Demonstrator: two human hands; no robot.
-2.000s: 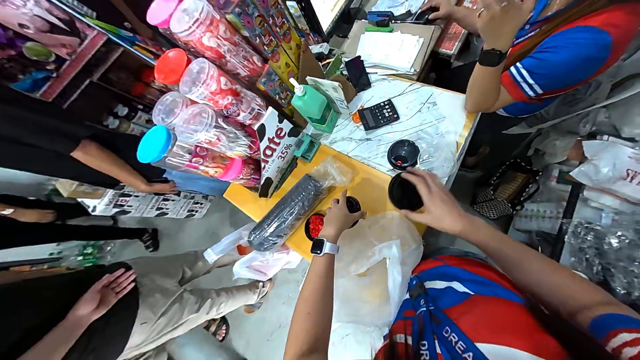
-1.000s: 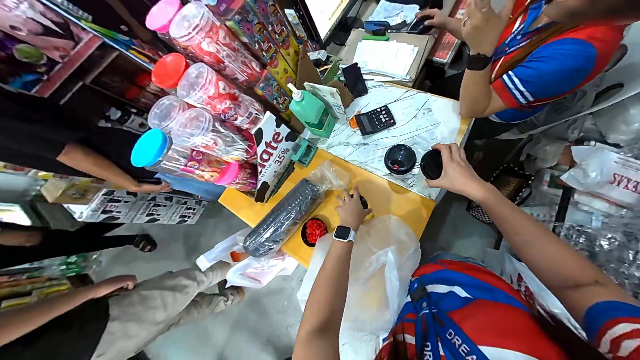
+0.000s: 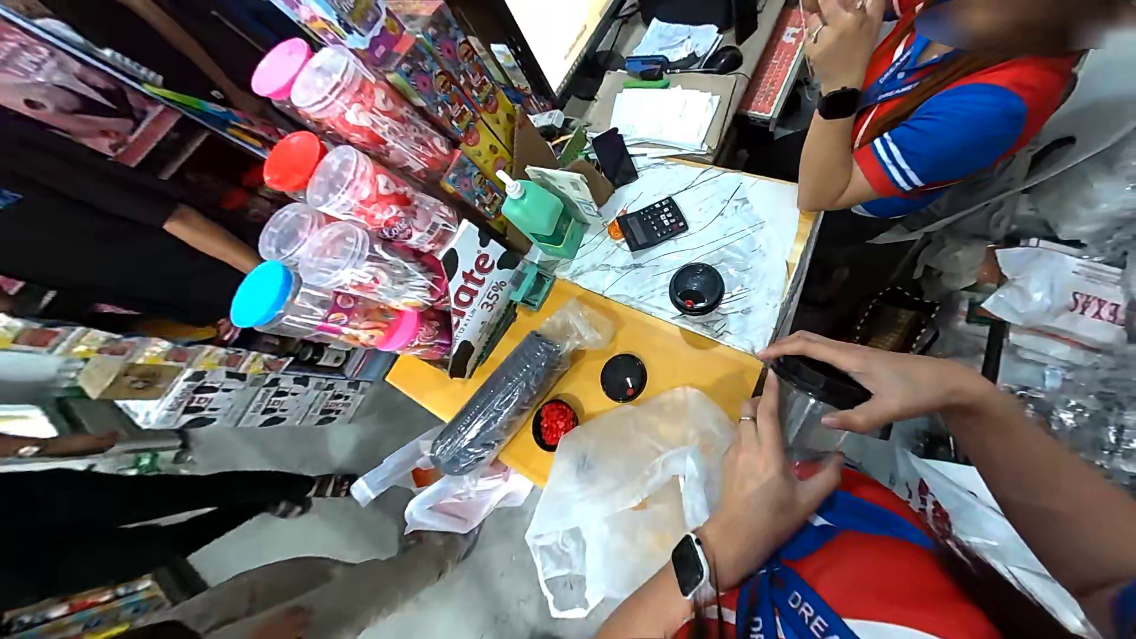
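My left hand (image 3: 781, 479), with a white-banded smartwatch and a ring, is wrapped around the side of a clear plastic cup (image 3: 803, 422) close to my body. From the right, my right hand (image 3: 879, 386) grips the black lid (image 3: 821, 380) at the cup's top. On the yellow tabletop lie a loose black lid (image 3: 623, 377) with a red spot, a small black container of red pieces (image 3: 556, 424) and a plastic-sleeved stack of black lids (image 3: 501, 399). Another black lid (image 3: 697, 288) with a red spot rests on the marble-patterned surface.
A translucent plastic bag (image 3: 630, 497) hangs over the near table edge. Candy jars (image 3: 373, 191), a green pump bottle (image 3: 543, 217) and a calculator (image 3: 652, 224) stand or lie farther back. A co-worker's arm (image 3: 830, 160) is at the upper right; other people stand at the left.
My left hand has left the yellow tabletop and come to the clear cup. My right hand has come back toward my body. The lid near my left hand earlier now lies uncovered.
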